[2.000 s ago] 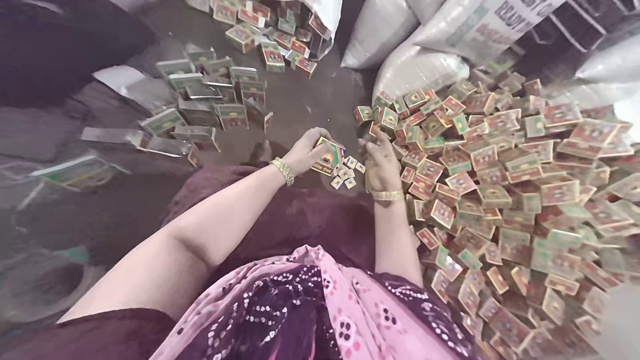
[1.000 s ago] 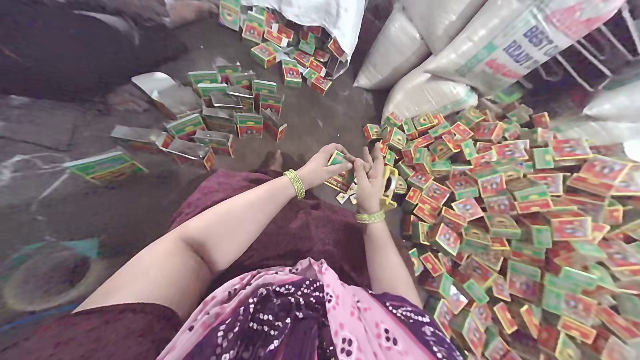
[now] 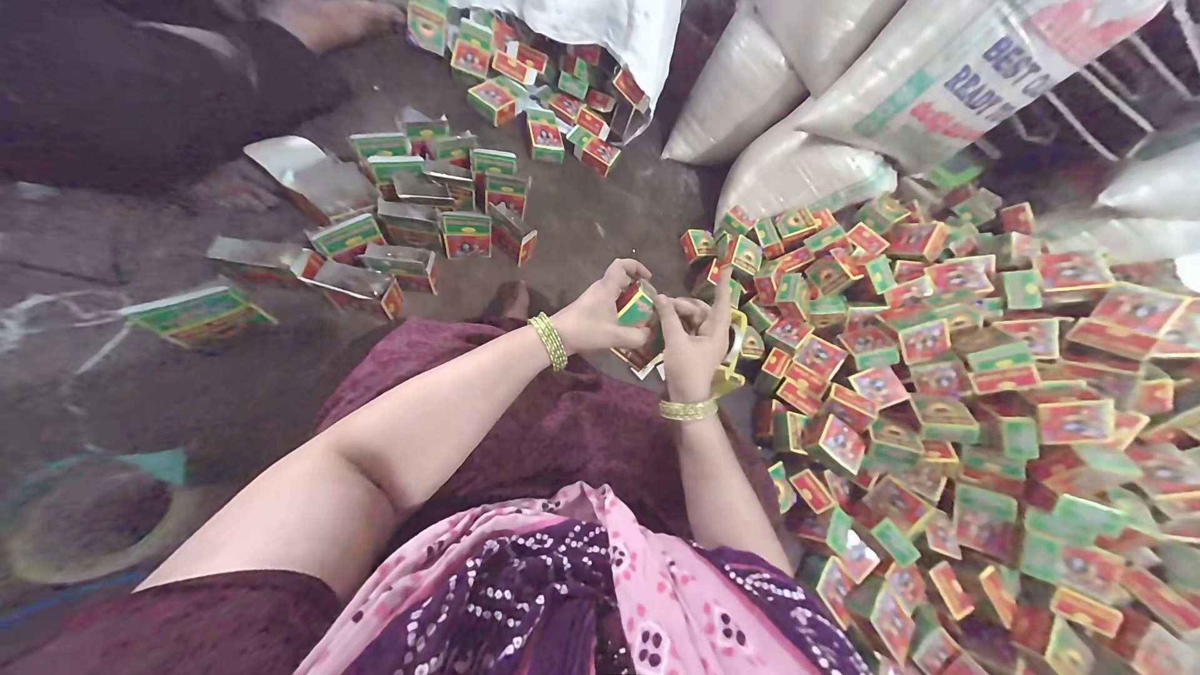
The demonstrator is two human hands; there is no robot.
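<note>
A small green and red printed cardboard box (image 3: 637, 306) is held between the thumb and fingers of my left hand (image 3: 605, 314), in front of my lap. My right hand (image 3: 696, 339) meets it from the right, thumb and a finger near the box's upper right edge, the index finger pointing up; whether it grips anything is hard to tell. Small pale pieces (image 3: 645, 369) show partly below the hands. A yellow object (image 3: 734, 352), perhaps a tape roll or handle, lies partly hidden behind the right hand.
A large heap of similar boxes (image 3: 923, 337) spreads on the right. Open-topped boxes (image 3: 466, 234) stand at the left. A white sack (image 3: 647, 37) with boxes at its mouth lies at the top, near stuffed sacks (image 3: 741, 84). Another person's foot (image 3: 333, 21) is at upper left.
Two seconds ago the hands were farther apart, with the box and several small pale pieces in plain view between them. The hands have come together at the box and now hide most of the pieces.
</note>
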